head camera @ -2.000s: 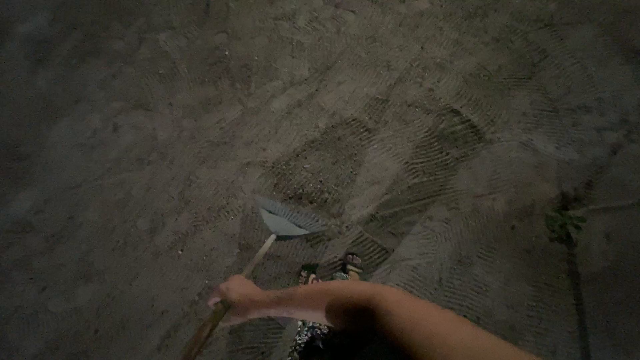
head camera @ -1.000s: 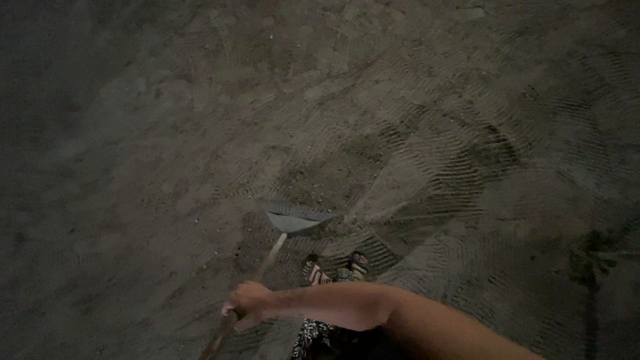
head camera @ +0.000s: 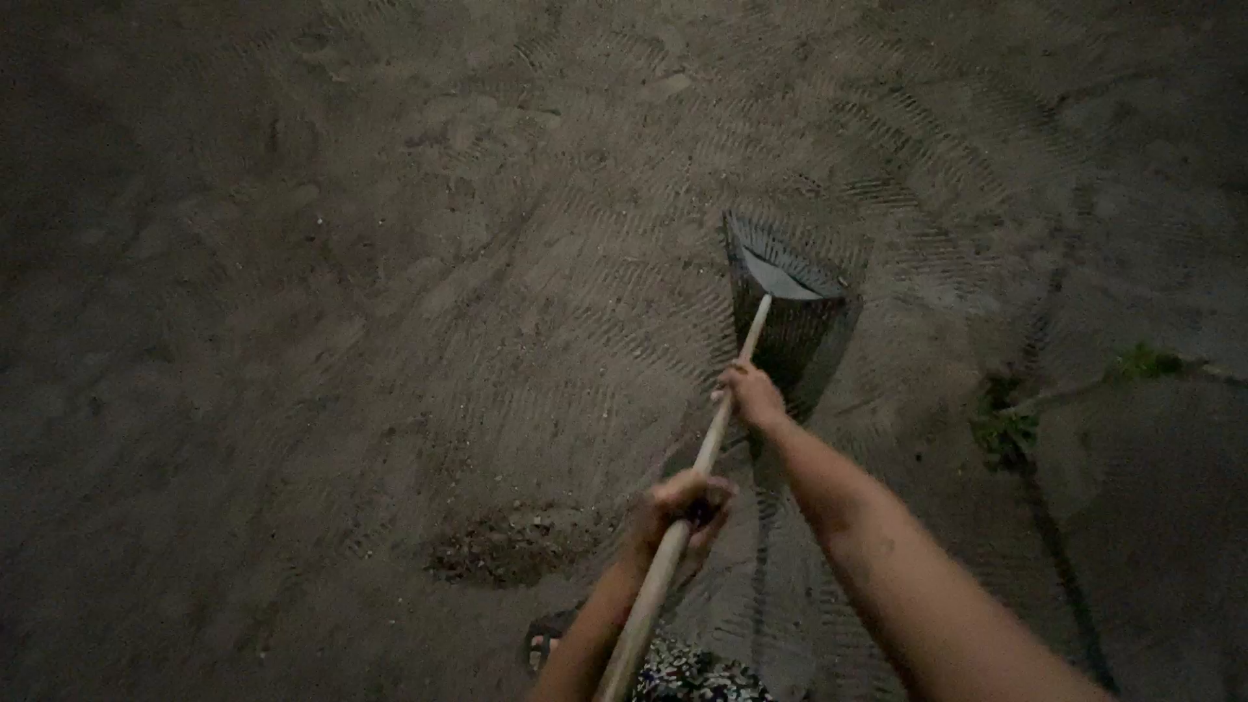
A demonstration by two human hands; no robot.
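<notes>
A fan-shaped leaf rake with a pale plate (head camera: 775,276) on its head lies with its tines against the dusty ground. Its long wooden handle (head camera: 717,434) runs down toward the bottom of the view. My right hand (head camera: 751,393) grips the handle just below the rake head. Lower on the same handle is my left hand (head camera: 682,512), wrapped around it and slightly blurred. Left of my left hand, a small dark pile of debris (head camera: 517,543) lies on the ground.
Tine marks cover much of the dusty ground (head camera: 585,331). Small green weeds (head camera: 1004,424) grow along a dark crack at the right, with another tuft (head camera: 1149,361) beyond. A sandalled foot (head camera: 541,645) shows at the bottom, beside patterned cloth (head camera: 697,673).
Both hands now show on the handle, where one arm showed before. The rake head has moved to the right. The debris pile is now in plain sight, and the view has shifted.
</notes>
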